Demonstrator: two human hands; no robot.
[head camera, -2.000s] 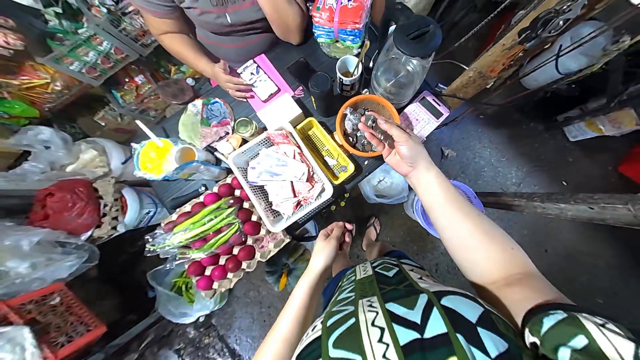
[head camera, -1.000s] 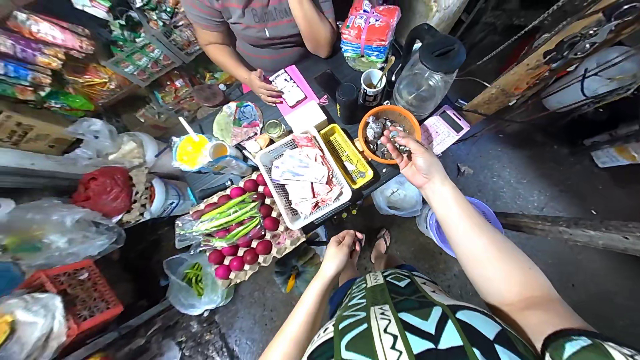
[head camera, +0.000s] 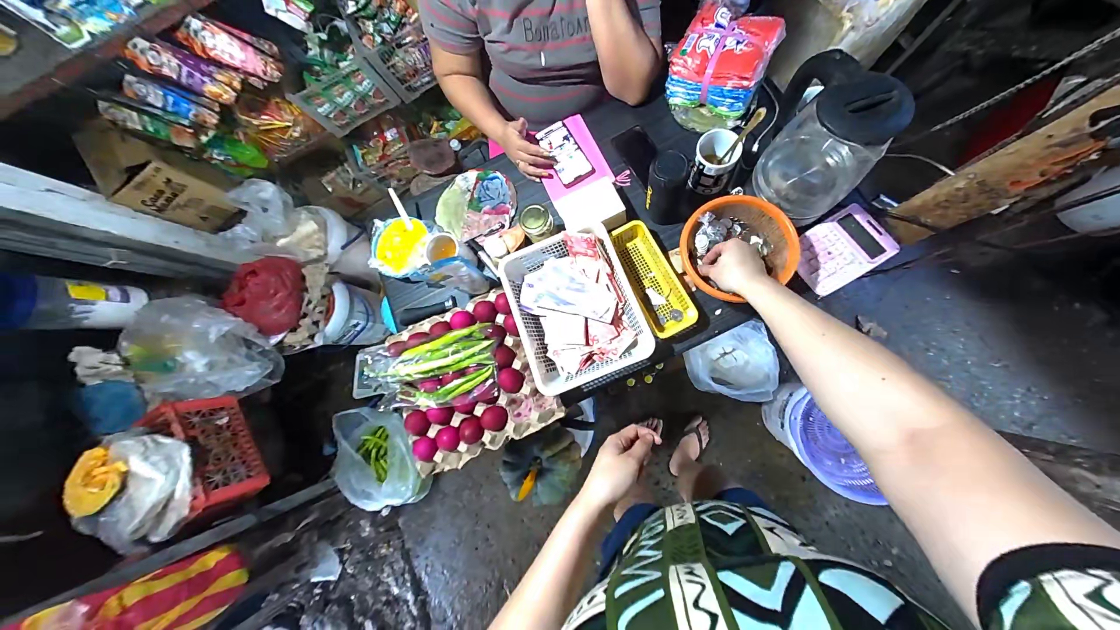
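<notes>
My right hand (head camera: 737, 266) reaches into an orange plastic bowl (head camera: 792, 249) of coins, its fingertips down among them; whether it grips a coin is hidden. My left hand (head camera: 619, 459) is curled in front of my body, below the table edge, and I cannot tell if something is inside it. Left of the bowl lies a yellow plastic basket (head camera: 672, 325) with a few coins and a bit of paper. Beside that, a white plastic basket (head camera: 646, 348) holds a heap of paper banknotes (head camera: 569, 293).
Red eggs (head camera: 510, 380) fill a carton tray, with bagged green vegetables (head camera: 451, 354) on top. A pink calculator (head camera: 844, 249) and an electric kettle (head camera: 822, 149) stand right of the bowl. Across the table a person (head camera: 542, 52) touches a phone (head camera: 564, 153). A purple basket (head camera: 836, 446) is below.
My right hand, earlier held over the orange bowl with its palm turned up, is now turned down with its fingers in the bowl. My left hand remains curled.
</notes>
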